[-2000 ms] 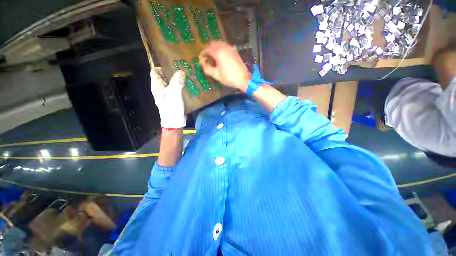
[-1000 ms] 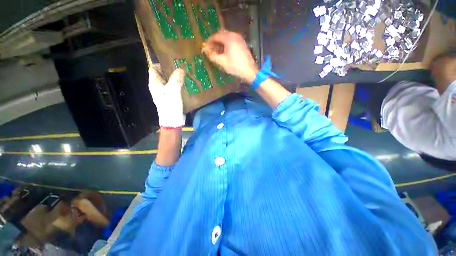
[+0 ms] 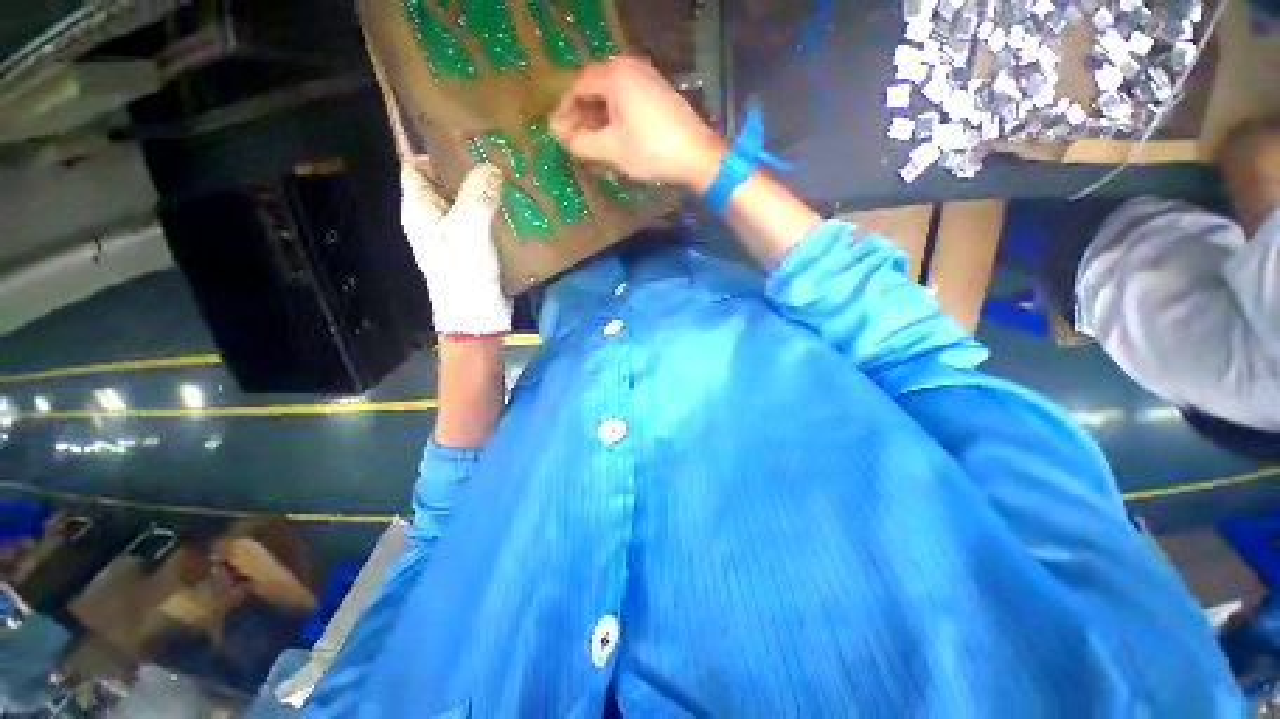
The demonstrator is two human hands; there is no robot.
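Observation:
A tan-brown board carrier (image 3: 491, 106) is tilted in front of me, cut off by the top edge, with bright green board undersides (image 3: 531, 190) showing through its cutouts. My left hand (image 3: 456, 246), in a white glove with a red cuff edge, grips the carrier's near left edge. My bare right hand (image 3: 639, 124), with a blue wrist strap (image 3: 736, 157), is over the carrier's right half, thumb and fingers brought together. Whether a small thing is between the fingertips cannot be told.
A heap of shiny silver pieces (image 3: 983, 84) lies on flattened cardboard (image 3: 1186, 141) on the dark bench (image 3: 807, 141). A coworker's white sleeve (image 3: 1172, 302) is at the right. A black cabinet (image 3: 281, 288) stands at left. Open cardboard boxes (image 3: 964, 267) are below the bench.
My right hand has moved up and slightly left over the carrier. The carrier and my left hand sit slightly higher and further left in the picture.

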